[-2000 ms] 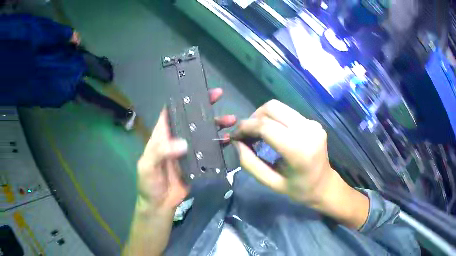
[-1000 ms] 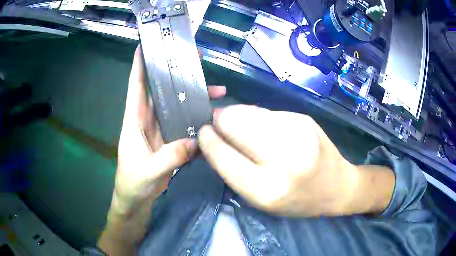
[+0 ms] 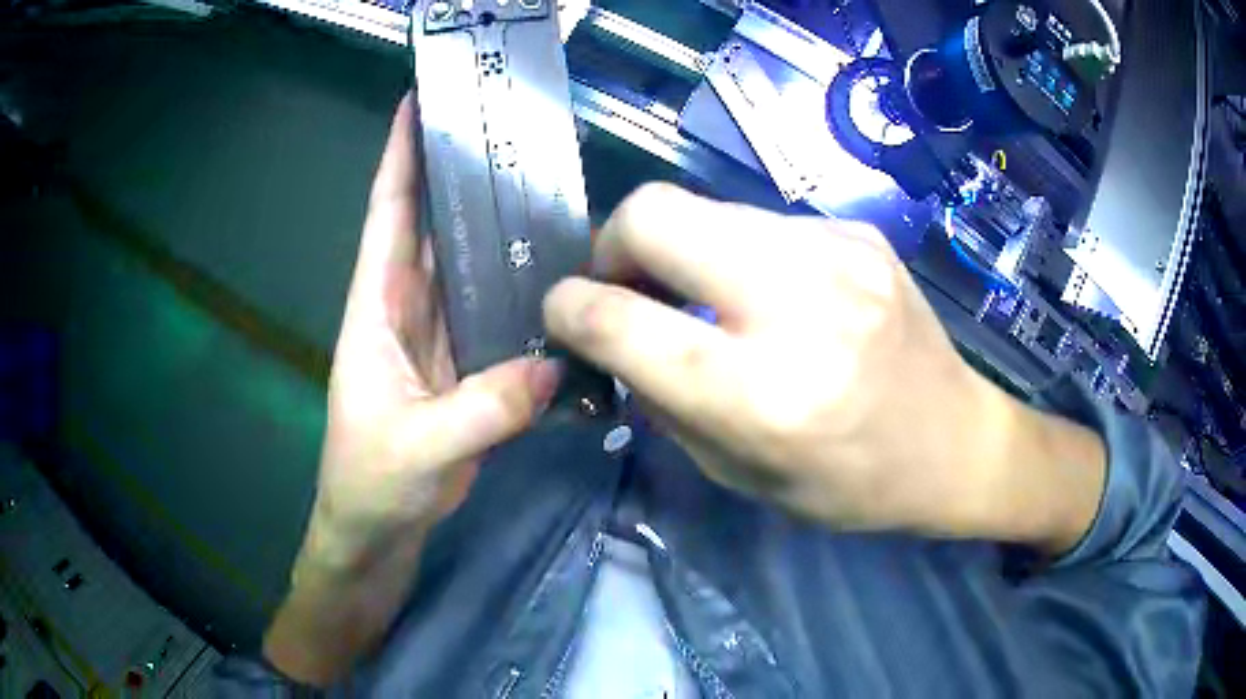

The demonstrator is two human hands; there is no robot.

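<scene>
A long grey fixture plate (image 3: pixel 478 205) with small bright screws down its middle stands nearly upright in the picture over my lap. Its top end reaches the picture's upper edge. My left hand (image 3: pixel 396 396) grips it from the left, with the thumb on the face near the lower end. My right hand (image 3: pixel 779 355) is bent, thumb and fingertips pinched together at the plate's lower right edge. Whether a hex key is in the right fingers is hidden. The plate's lowest end is partly covered by the hands.
Behind the plate, the machine has silver rails (image 3: pixel 642 123), a bright metal plate (image 3: pixel 772 109) and a round camera ring light (image 3: pixel 875 109) at upper right. A pale panelled cabinet (image 3: pixel 82 587) is at lower left. Green floor lies at left.
The view has turned from the aisle and person towards the machine. Since the last earlier frame, the plate sits slightly higher and further right; the right hand has shifted a little up and right.
</scene>
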